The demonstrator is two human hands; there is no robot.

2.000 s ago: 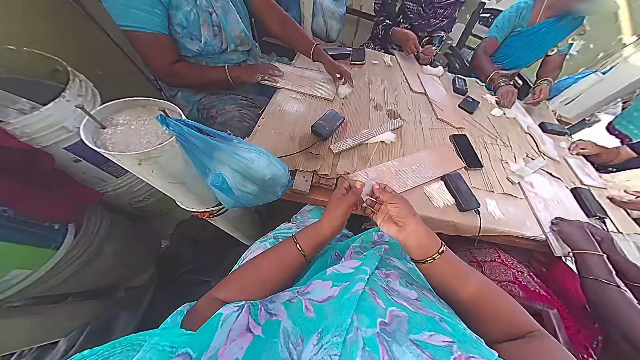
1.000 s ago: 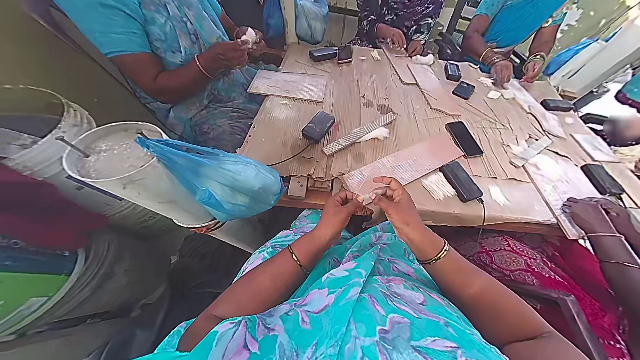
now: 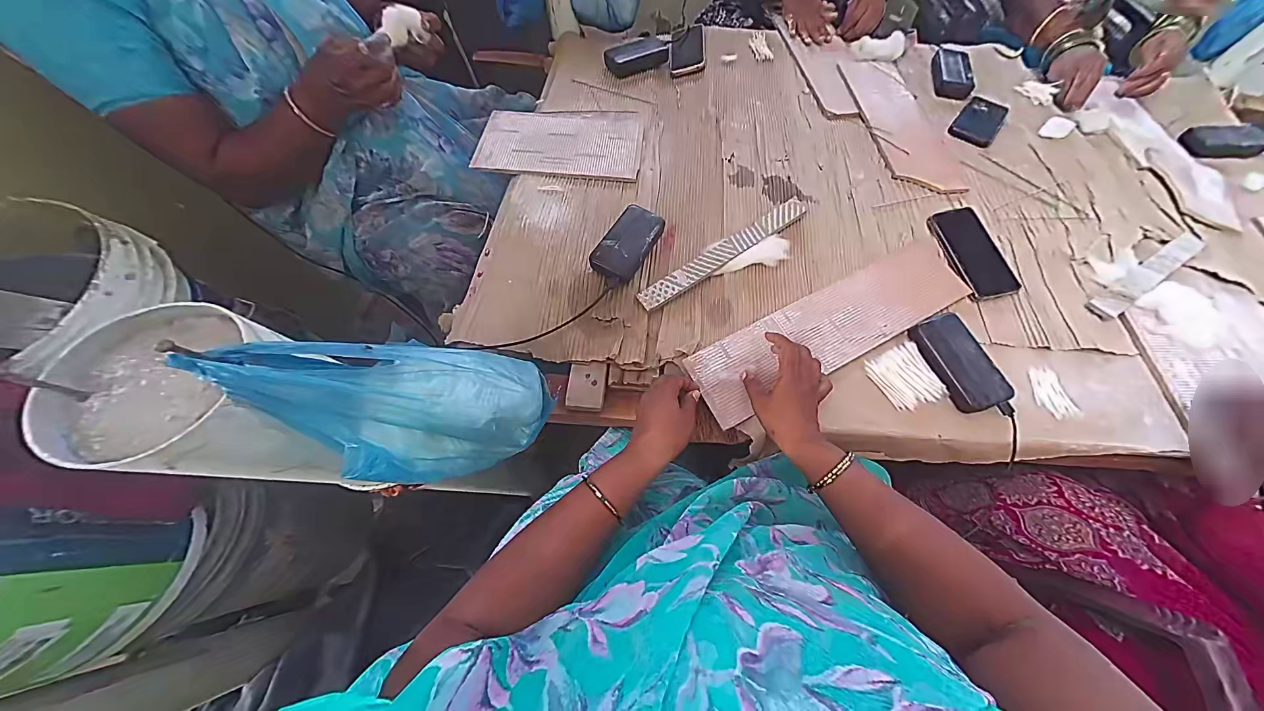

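My right hand [image 3: 793,390] rests with spread fingers on the near end of a long ribbed board [image 3: 839,321]. My left hand [image 3: 671,410] is at the board's left corner by the table edge, thumb and fingertips together; whether it pinches anything is hidden. Right of the board lies a bundle of thin white cotton sticks, perhaps rolled wicks [image 3: 904,376], beside a black box-shaped device [image 3: 961,362] with a cable. A black smartphone [image 3: 975,253] touches the board's far end. Beyond, a patterned strip [image 3: 723,254] lies by a tuft of white cotton [image 3: 758,254].
A blue plastic bag [image 3: 444,405] hangs over a white bucket [image 3: 128,390] at the left. Another black device [image 3: 627,243] lies on the corrugated cardboard [image 3: 691,128]. A person at upper left holds cotton [image 3: 403,25]; other people's hands work across the table.
My hands were together over the table edge at the board's near end; now they are apart, the right one spread on the board. The person at upper left has lifted their hands from their board.
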